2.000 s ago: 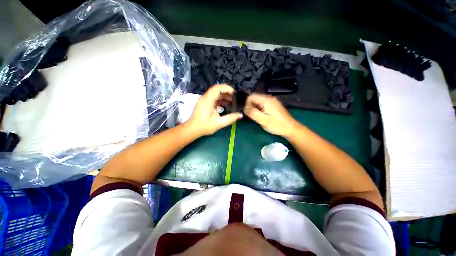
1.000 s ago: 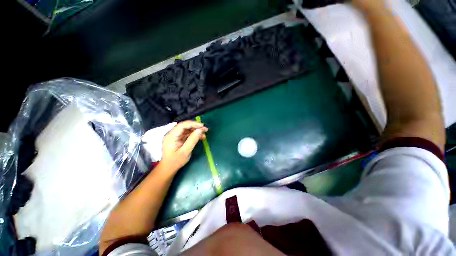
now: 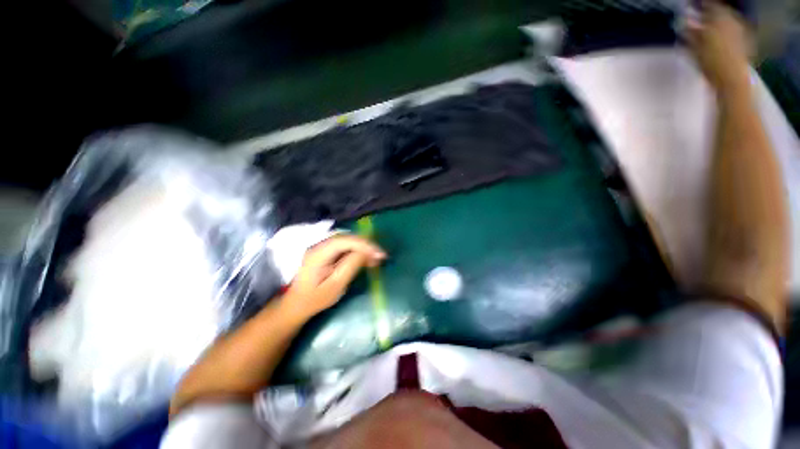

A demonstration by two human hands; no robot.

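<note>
My left hand [image 3: 333,270] hovers over the green mat beside the yellow-green line, fingers loosely curled, with nothing seen in it. My right hand [image 3: 721,44] is stretched to the far end of the white board [image 3: 640,114] at the upper right, by the row of black housings [image 3: 614,26]. It is blurred, and I cannot tell whether it holds anything. A black housing [image 3: 421,165] lies on the dark parts tray [image 3: 500,131]. The squeeze bottle [image 3: 444,283] stands on the mat and shows as a white disc.
A clear plastic bag [image 3: 237,202] around a white sheet [image 3: 132,289] and black parts lies at the left. A white wipe [image 3: 298,245] lies between bag and left hand. A blue crate [image 3: 140,437] shows at the lower left. The picture is blurred.
My hands were together over the tray's near edge, then parted. My right arm has reached out to the far right; my left hand has come back beside the line. The view has turned.
</note>
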